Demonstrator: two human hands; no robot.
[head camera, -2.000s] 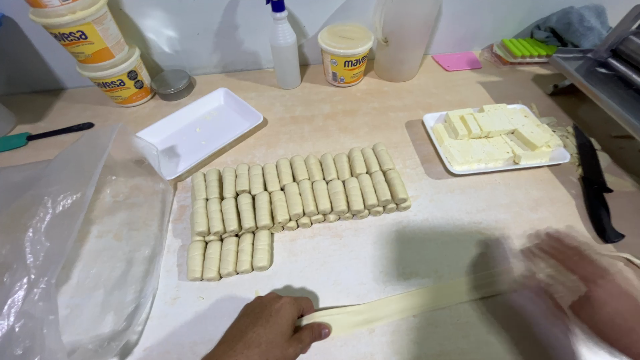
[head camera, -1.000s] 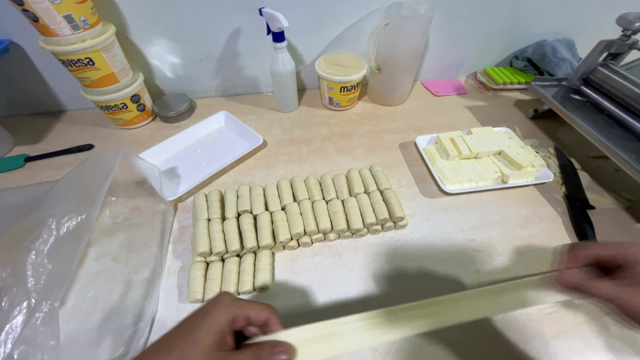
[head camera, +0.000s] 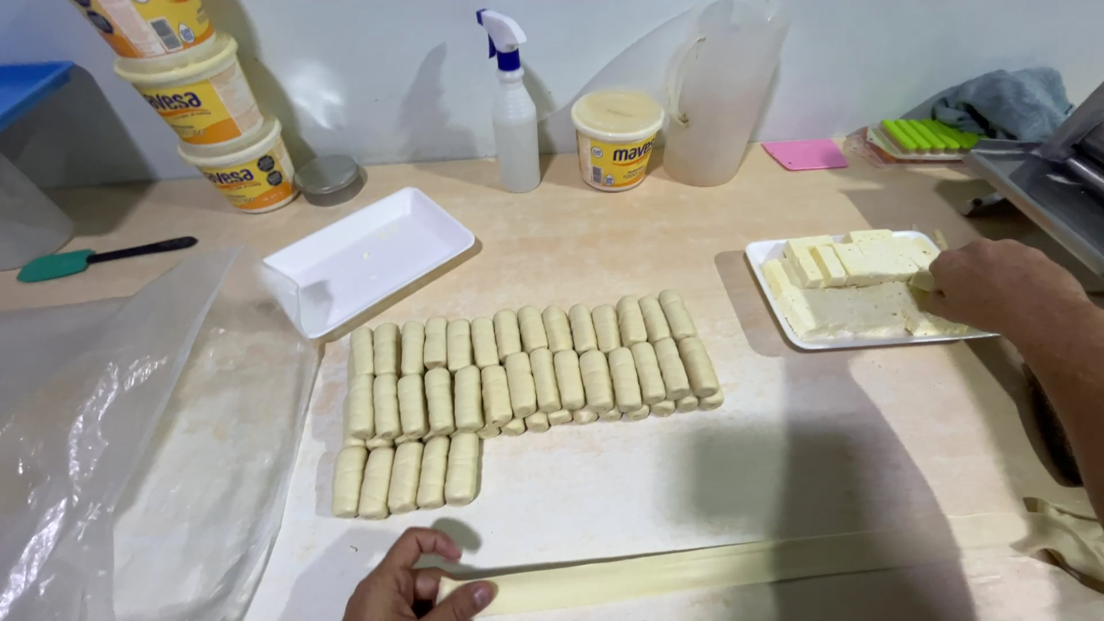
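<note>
A long flat dough strip (head camera: 690, 576) lies across the near part of the worktop. My left hand (head camera: 418, 580) pinches its left end between thumb and fingers. My right hand (head camera: 1000, 280) reaches over the right side of a white foam tray (head camera: 828, 344) of cut white cheese (head camera: 888, 259); its fingertips are at a cheese piece, and whether they grip it cannot be made out. Left of the tray, rows of dough-wrapped sticks (head camera: 526, 379) lie side by side, partly stacked. Bunched dough (head camera: 1069, 539) lies at the strip's right end.
An empty white foam tray (head camera: 371, 259), margarine tubs (head camera: 617, 142), a spray bottle (head camera: 516, 121) and a plastic jug (head camera: 720, 95) stand behind. Clear plastic sheeting (head camera: 112, 431) covers the left. A green spatula (head camera: 60, 265) lies beyond it. A metal roller machine (head camera: 1044, 190) is at right.
The dough strip, held up between both hands a second ago, now lies on the worktop. My right hand has let go of it and moved up to the cheese tray. My left hand stays at its left end.
</note>
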